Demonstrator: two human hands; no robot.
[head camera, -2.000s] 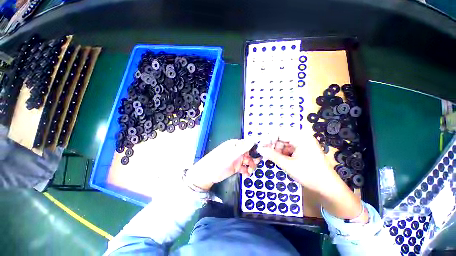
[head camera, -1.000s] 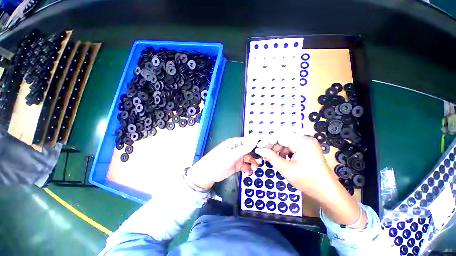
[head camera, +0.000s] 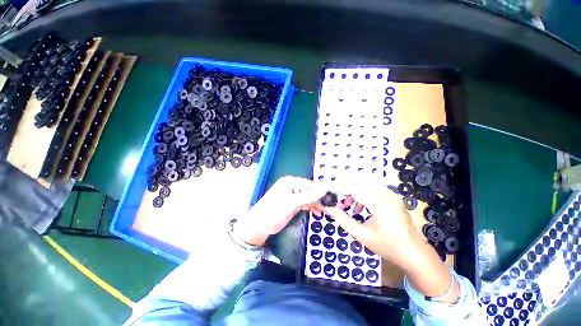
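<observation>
My left hand (head camera: 286, 202) and my right hand (head camera: 369, 213) meet over the black tray (head camera: 470, 191). A small black ring part (head camera: 329, 199) is held between the fingertips of both hands. The white sticker sheet (head camera: 353, 137) lies under the hands along the tray's left side. Its near rows carry dark round stickers; its far part shows mostly small dots. Loose black rings (head camera: 423, 175) lie in a heap on the tray's right side. Whether a sticker is on the held ring cannot be told.
A blue tray (head camera: 271, 153) with a large heap of black rings stands left of the black tray. Boards with rows of black parts (head camera: 95, 114) lie far left, beside a person's grey sleeve (head camera: 28, 197). Spare sticker sheets (head camera: 538, 255) lie at the right.
The view has shifted slightly, so the trays sit a little lower. The held ring now shows more fully between the fingertips. Both hands stay together over the sheet.
</observation>
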